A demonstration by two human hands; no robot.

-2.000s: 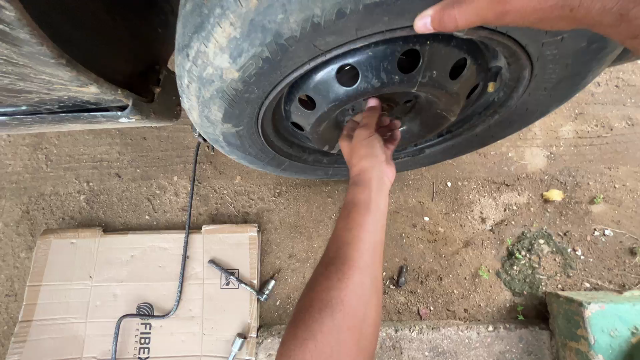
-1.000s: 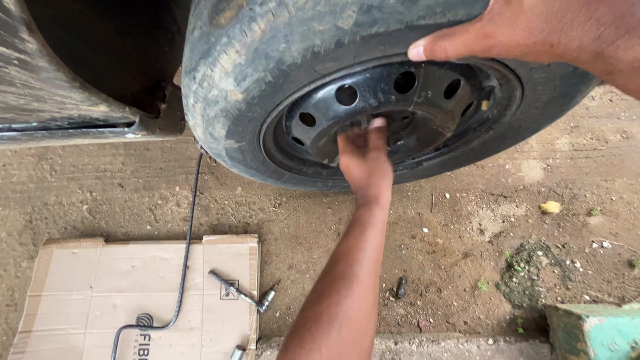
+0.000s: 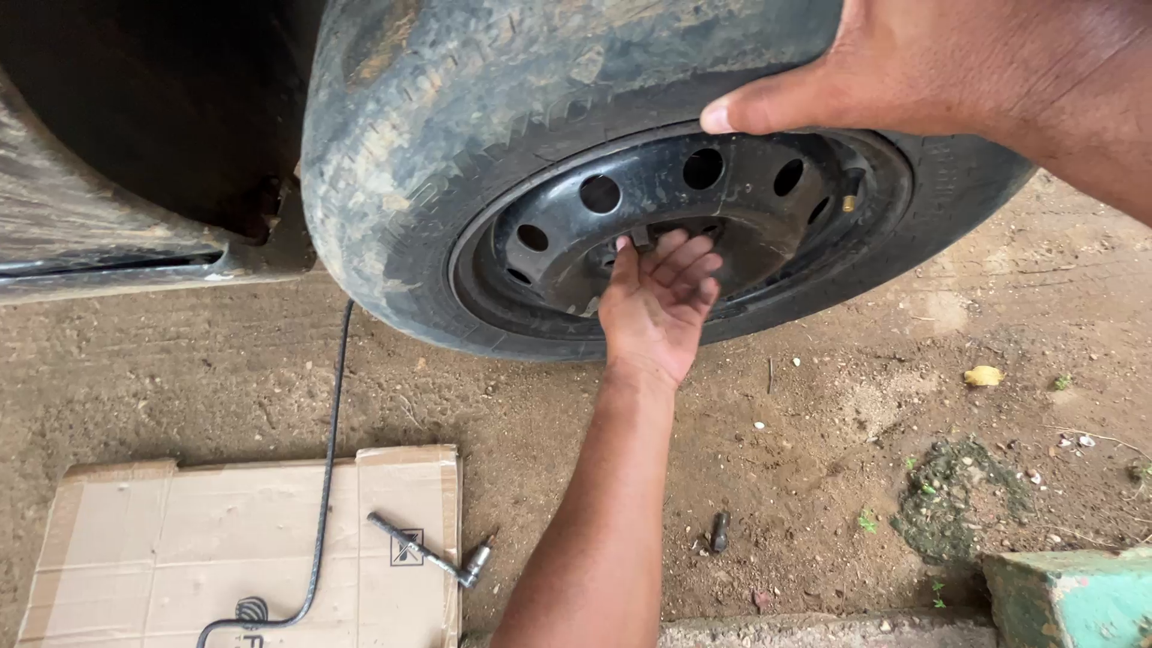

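A black steel wheel (image 3: 585, 193) with a muddy tire (image 3: 387, 207) fills the upper middle. My left hand (image 3: 661, 297) reaches up from below to the wheel's center, palm showing and fingers bent. Its thumb and index finger are at a small dark metal piece by the hub; whether they pinch it cannot be told. From the upper right, my right hand (image 3: 864, 90) holds the tire, thumb on the sidewall beside the rim, its other fingers out of sight. A brass-colored valve tip (image 3: 849, 203) shows at the rim's right.
Flattened cardboard (image 3: 252, 513) lies at lower left, with a socket wrench (image 3: 427, 551) and a dark cable or rod (image 3: 331, 432) across it. A small dark metal piece (image 3: 719, 532) lies on the dirt. A green-painted block (image 3: 1071, 594) stands lower right; the car body (image 3: 108, 216) is left.
My left hand has stayed at the wheel's center while its wrist and fingers turned, now showing the palm more fully. My right hand remains on the tire.
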